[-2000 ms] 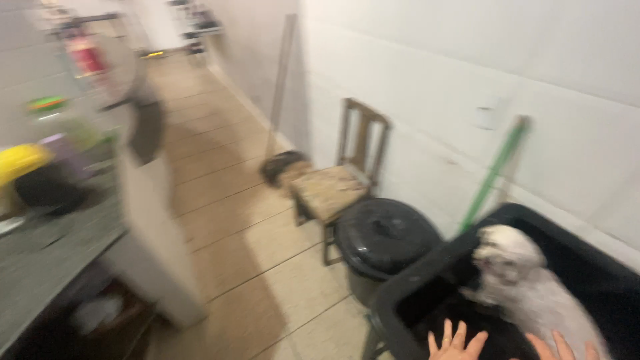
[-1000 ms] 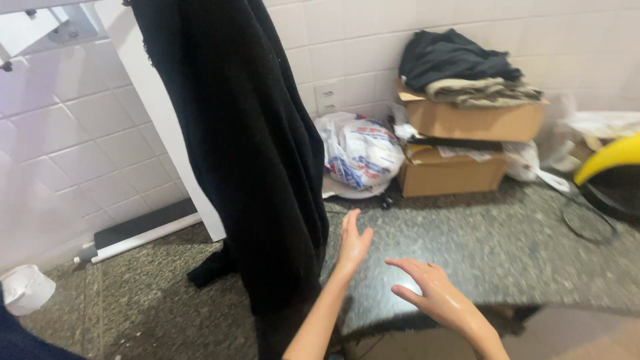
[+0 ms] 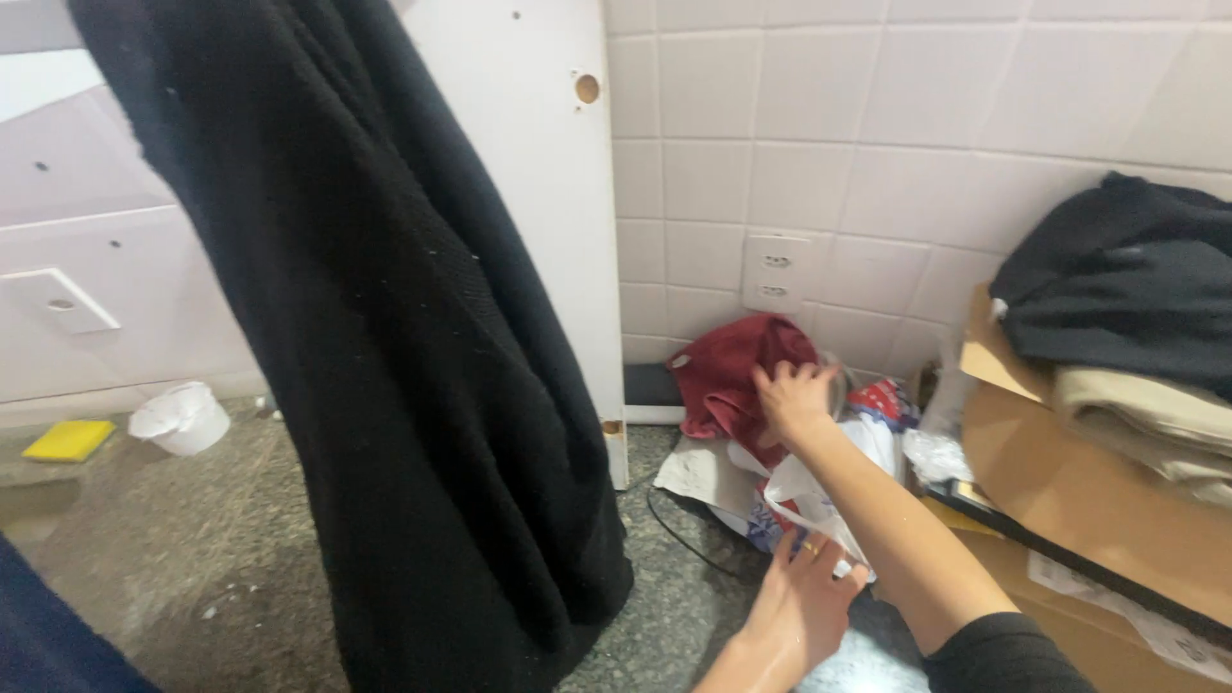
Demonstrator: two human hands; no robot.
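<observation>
A white plastic bag (image 3: 871, 443) with red and blue print lies opened on the granite counter. My left hand (image 3: 804, 587), with a ring on one finger, holds the bag's near edge. Farther back, my right hand (image 3: 797, 399) lies on a dark red cloth (image 3: 727, 371) at the mouth of the bag, its fingers spread and bent; whether they grip the cloth is unclear. A pale cloth or paper (image 3: 712, 472) sticks out beside the bag's left side.
A black garment (image 3: 414, 366) hangs at left before a white panel (image 3: 568, 192). Cardboard boxes (image 3: 1059, 462) with a folded dark garment (image 3: 1126, 279) stand at right. Behind are a wall socket (image 3: 773, 274), a yellow sponge (image 3: 69, 440) and a crumpled white cup (image 3: 181, 419).
The view has swung from a dog in a black tub to the counter. Both hands, free a second ago, have reached the plastic bag, and the red cloth now shows.
</observation>
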